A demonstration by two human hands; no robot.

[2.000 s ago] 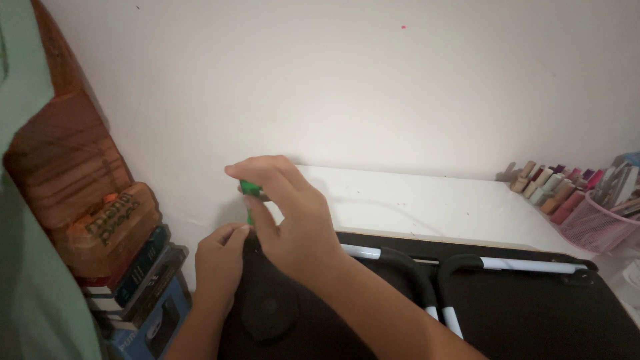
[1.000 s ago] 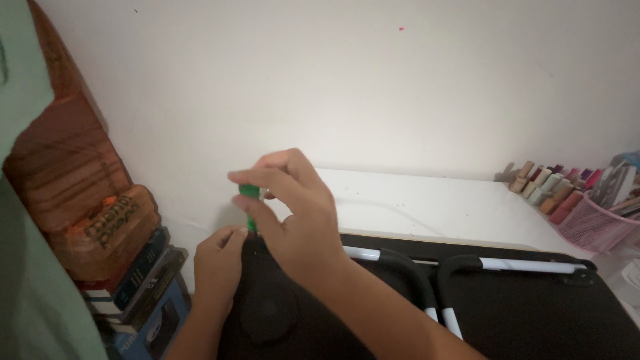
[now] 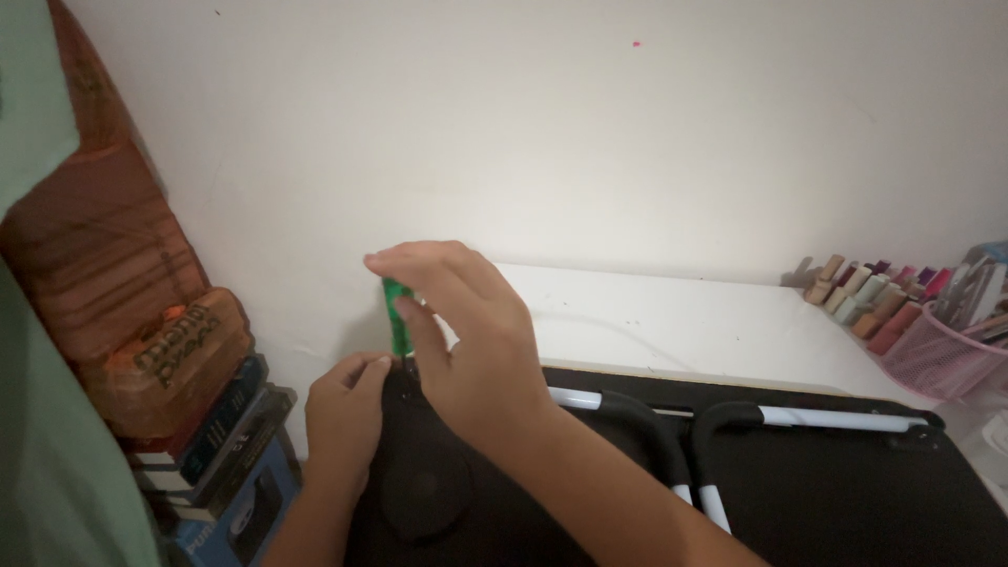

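Note:
My right hand (image 3: 480, 339) has its thumb and fingers around the green handle of a screwdriver (image 3: 399, 319), which stands upright at the far left corner of a black folding table (image 3: 835, 488), seen from its underside. The thin dark shaft points down to the corner, near a small dark fitting (image 3: 409, 386). Beside the shaft, my left hand (image 3: 346, 409) rests at the edge with thumb and forefinger pinched together; whether something small is between them is hidden. White and black tubular legs (image 3: 843, 418) lie folded against the black panel.
A white tabletop (image 3: 654, 323) runs behind the panel along the wall. On the right are nail polish bottles (image 3: 874, 295) and a pink mesh basket (image 3: 937, 346) of pens or tools. Stacked books and boxes (image 3: 228, 425) with an orange bag (image 3: 181, 354) stand left, near green cloth (image 3: 47, 394).
The fingers of my right hand have shifted around the green handle, and more of it shows now. My left hand has stayed at the corner.

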